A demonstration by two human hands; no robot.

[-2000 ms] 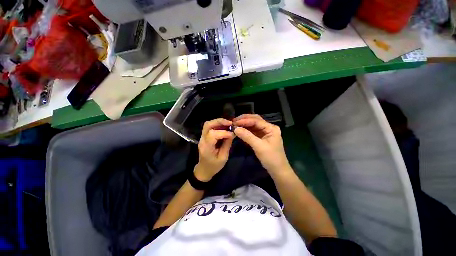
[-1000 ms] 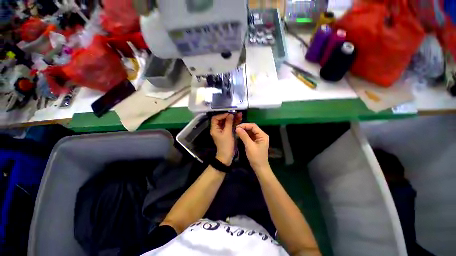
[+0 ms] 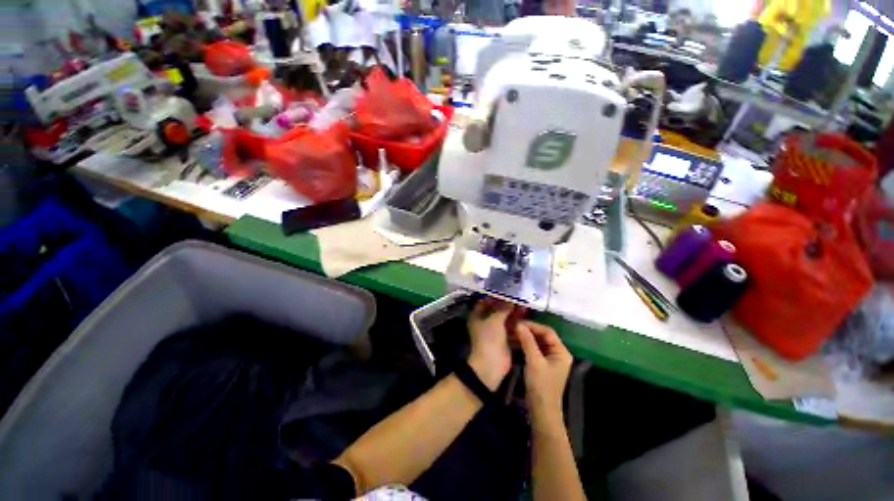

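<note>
The off-white sewing machine (image 3: 539, 137) with a green S logo stands on the table, its metal work plate (image 3: 505, 269) at the table edge. My left hand (image 3: 488, 342) is just below the plate at the edge, fingers bent and partly hidden. My right hand (image 3: 542, 362) is beside it on the right, thumb and fingertips pinched close to the left fingers. Any small item between the fingertips is too small and blurred to tell. An open pale box (image 3: 423, 338) hangs under the table edge, left of my hands.
A grey bin (image 3: 274, 279) with dark cloth (image 3: 211, 401) stands at left. A phone (image 3: 321, 215), grey parts tray (image 3: 420, 201) and red bags (image 3: 319, 161) lie left of the machine. Thin tools (image 3: 647, 294), thread cones (image 3: 714, 292) and a control panel (image 3: 681, 176) are right.
The view has tilted up and turned, showing more of the machine and room. My hands have moved from over my lap to the table edge below the plate, staying close together.
</note>
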